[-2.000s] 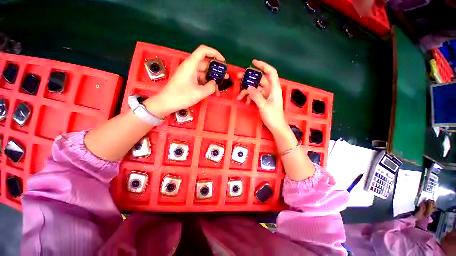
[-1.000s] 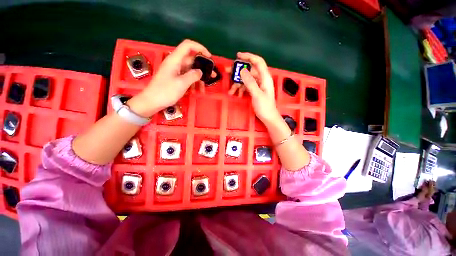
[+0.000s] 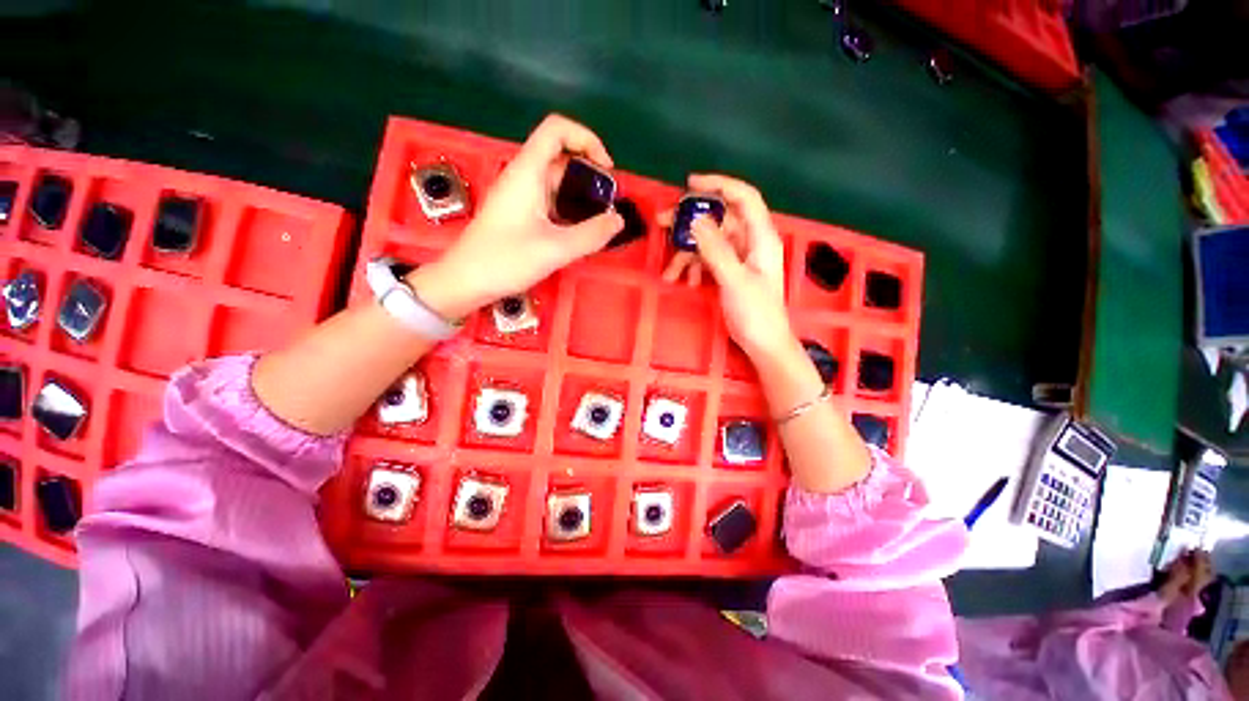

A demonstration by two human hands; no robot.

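My left hand [image 3: 527, 226] holds a watch body [image 3: 584, 190] with a dark, glossy face above the back row of the red compartment tray [image 3: 603, 322]. My right hand [image 3: 737, 260] holds a second watch body [image 3: 696, 221]; its screen shows a bluish-white lit patch, and a finger covers its lower edge. Another dark watch lies in the tray between my hands, partly hidden. Several units lie in the tray with pale backs and dark round centres up. Dark-faced units lie in its right pockets.
A second red tray [image 3: 254, 299] with dark watches is at left. Record sheets [image 3: 970, 459], a pen [image 3: 986, 503] and a calculator [image 3: 1066, 479] are at right. Loose watches [image 3: 855, 47] lie on the green bench beyond. Another person's hand and pink sleeve [image 3: 1096, 641] show at lower right.
The left watch's screen has gone from lit to dark, and the watch has tilted. The right watch still shows light, with its display changed. The camera view has shifted slightly.
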